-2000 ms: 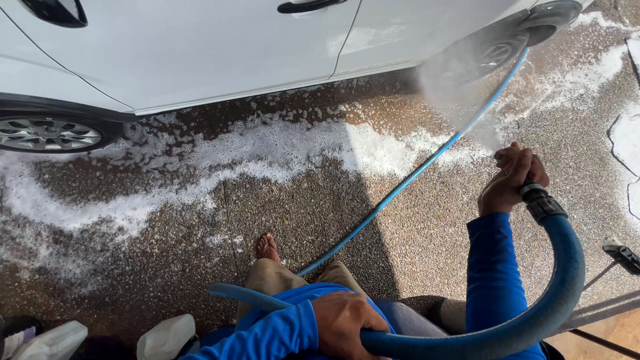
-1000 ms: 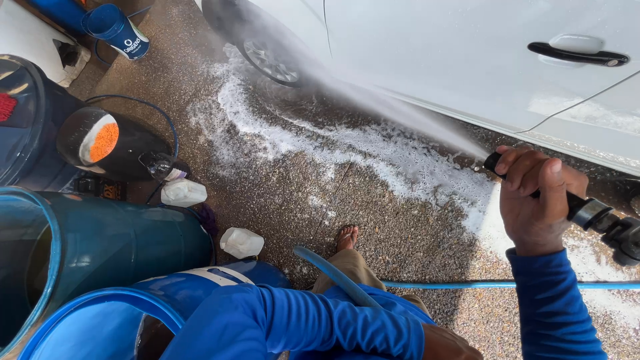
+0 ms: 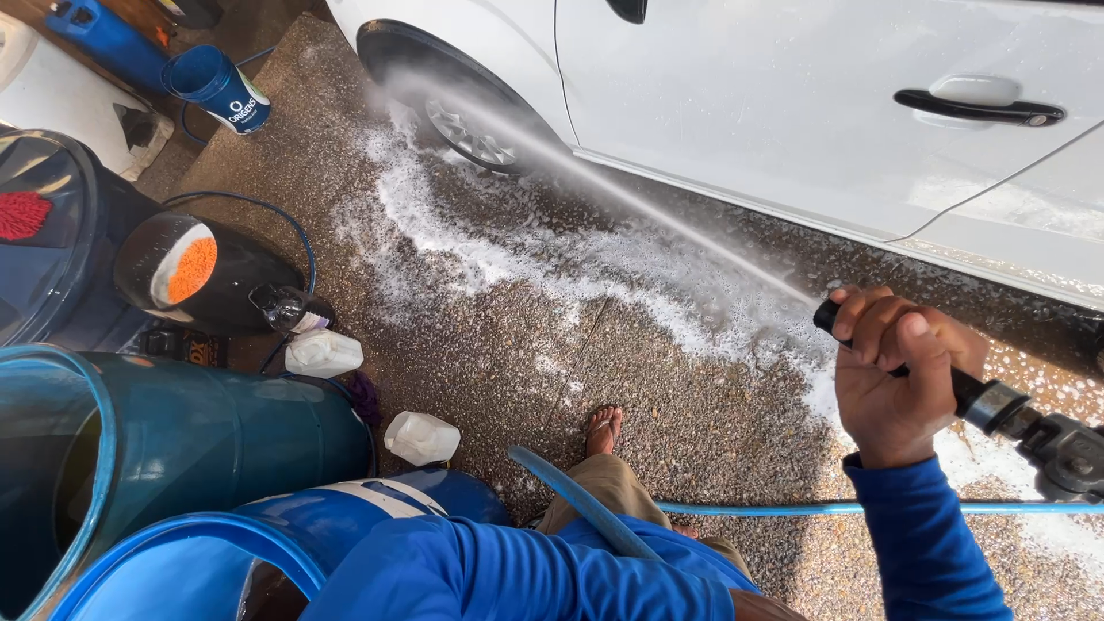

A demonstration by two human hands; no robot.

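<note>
My right hand [image 3: 906,371] is closed around a black hose nozzle [image 3: 975,392], which sprays a white jet of water toward the front wheel [image 3: 470,134] of a white car [image 3: 759,112]. A black valve fitting [image 3: 1069,453] joins the nozzle behind my fist. My left hand [image 3: 763,606] shows only in part at the bottom edge; its fingers are out of frame, so what it holds is hidden. A thick blue hose [image 3: 586,504] passes by my left arm, and a thinner blue hose [image 3: 776,510] runs along the ground.
White foam [image 3: 517,259] streaks the pebbled ground beside the car. At left stand a green-blue barrel [image 3: 233,423], a blue barrel [image 3: 466,496], a black container [image 3: 276,267] and a blue bucket [image 3: 220,90]. Plastic jugs [image 3: 421,438] lie near my foot [image 3: 603,429].
The view has swung left toward the barrels and front wheel. The left hand, seen on the thick hose two seconds ago, is now mostly out of frame. The spray continues.
</note>
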